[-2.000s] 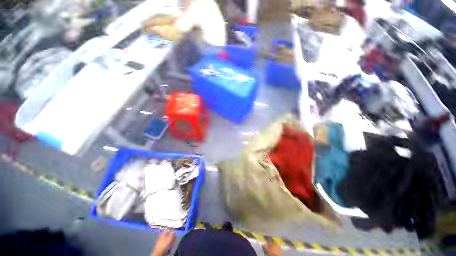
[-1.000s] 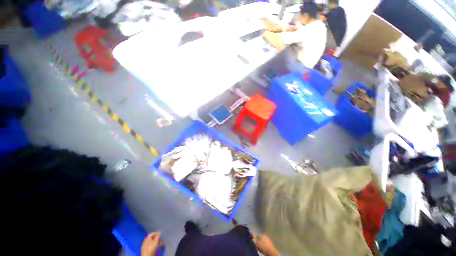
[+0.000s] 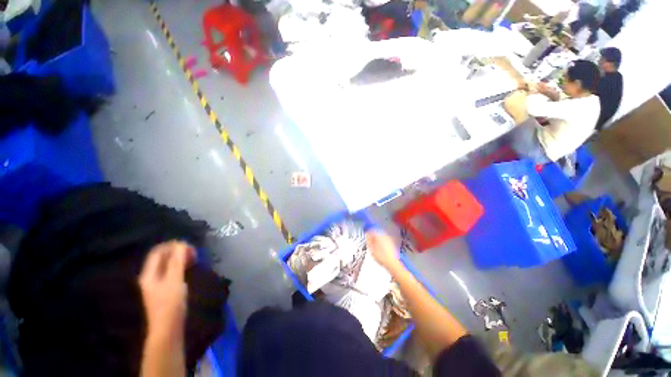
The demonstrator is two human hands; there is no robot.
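A blue tote [image 3: 290,263] stands in front of me, filled with bundled white and pale pieces [image 3: 324,259] and some tan pieces. My right hand [image 3: 380,248] is over its far right part, fingers pointing down; whether it touches or grips anything is unclear. A large pile of black garment pieces [image 3: 88,258] lies at the left. My left hand [image 3: 168,274] is raised in front of the black pile, fingers bent and blurred; I cannot tell if it holds anything. My dark-clothed body covers the near part of the tote.
A white table [image 3: 390,118] stands ahead, with a red stool [image 3: 441,213] and an upturned blue tote [image 3: 515,213] right of it. Two people sit at the far right. Blue totes [image 3: 51,158] with black pieces line the left. Yellow-black tape [image 3: 232,147] crosses the floor. Scraps [image 3: 489,313] lie right.
The view has turned left, bringing in more of the black pile. Both hands have risen from the bottom edge, the left one before the black pile, the right one over the tote.
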